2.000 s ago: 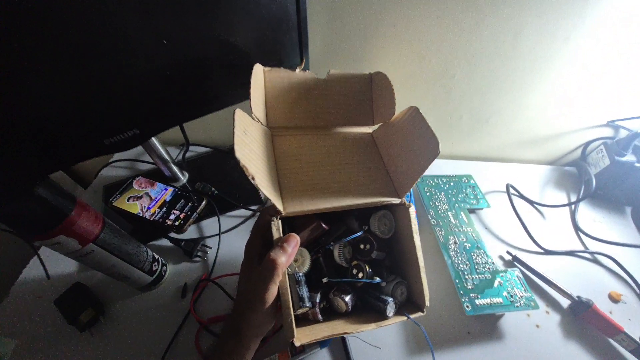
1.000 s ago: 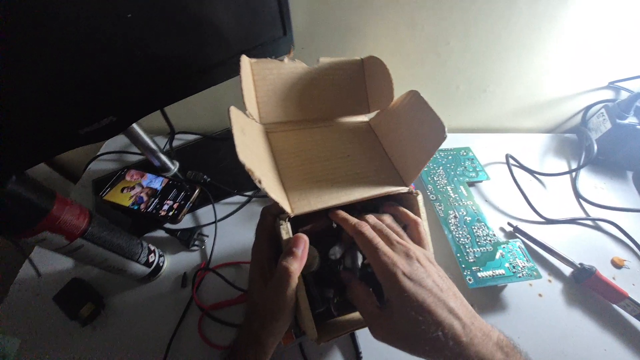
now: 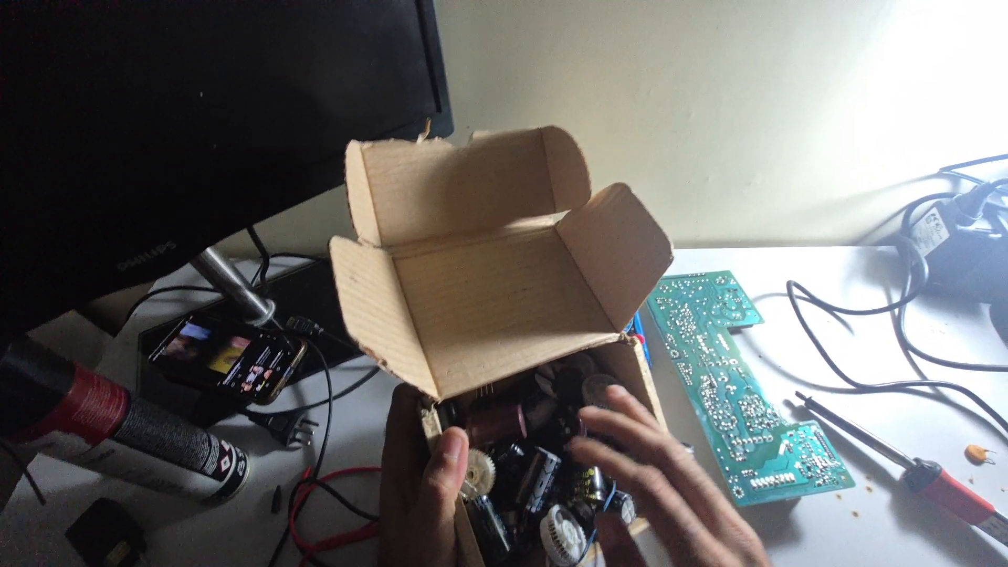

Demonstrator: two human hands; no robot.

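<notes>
A small cardboard box (image 3: pixel 504 307) stands with its lid raised, full of electronic parts. My left hand (image 3: pixel 429 480) grips its left wall, thumb over the edge. Inside lie several electrolytic capacitors (image 3: pixel 540 476), a white plastic gear (image 3: pixel 564 535) at the front, a cream gear (image 3: pixel 478 472) beside my left thumb and a dark red cylindrical part (image 3: pixel 498 424). My right hand (image 3: pixel 661 480) is over the right part of the box with its fingers spread and slightly blurred. No part shows held in it, though its fingertips are close to the parts.
A green circuit board (image 3: pixel 728 386) lies right of the box, then a soldering iron (image 3: pixel 929 476) and black cables (image 3: pixel 850 386). To the left are a spray can (image 3: pixel 134 425), a smartphone (image 3: pixel 228 358), a power plug (image 3: pixel 291 425) and red wire (image 3: pixel 339 471), below a monitor (image 3: pixel 220 102).
My right hand, out of view two seconds ago, came into the box and has since drawn back a little to the right. The parts in the box have shifted. My left hand still holds the box.
</notes>
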